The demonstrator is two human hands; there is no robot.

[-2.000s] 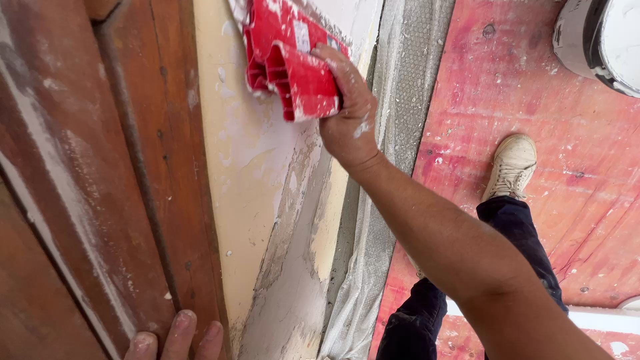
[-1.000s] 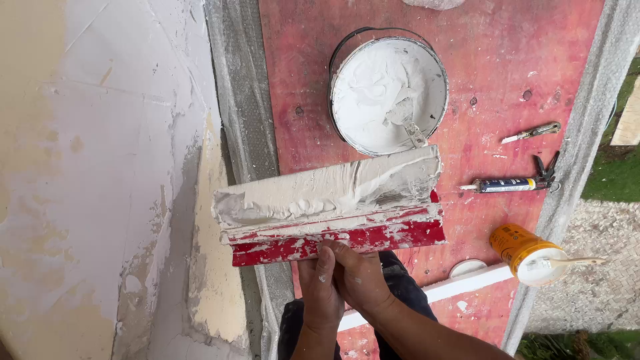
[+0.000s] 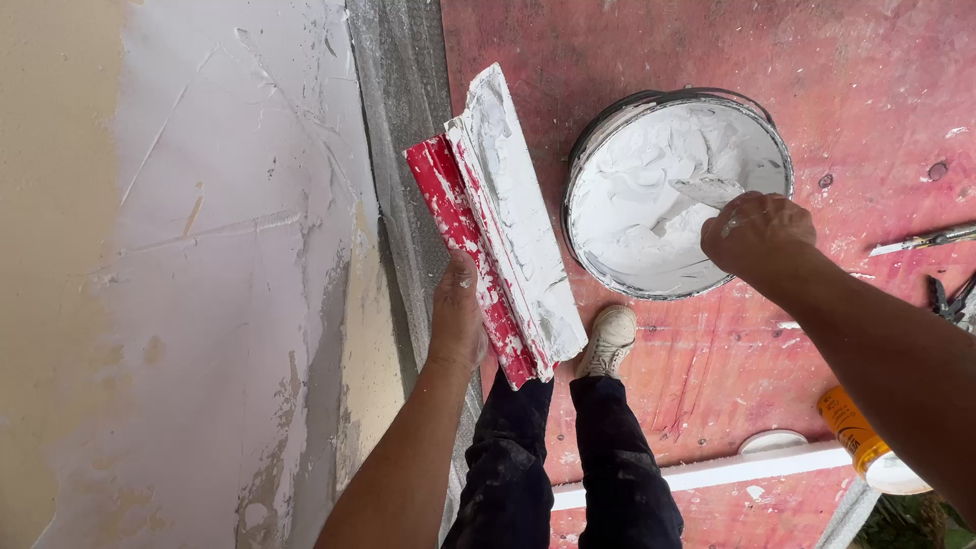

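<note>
My left hand grips the red handle of a wide plastering spatula, whose blade is coated with white compound and points up and to the right. To its right, my right hand is closed on a small putty knife, its handle hidden in the fist. That knife's blade lies over the white compound in a round bucket with a dark rim. At the left is a wall, partly covered with pale compound, with bare cream and grey patches.
The bucket stands on red boarding. A utility knife, a black-handled tool partly behind my arm, and an orange tub are at the right. A white strip crosses the boards. Plastic sheeting runs along the wall.
Both hands were together at the wide spatula one second ago; now only my left holds it, turned steeply. My right hand has moved over the bucket and taken hold of the putty knife there.
</note>
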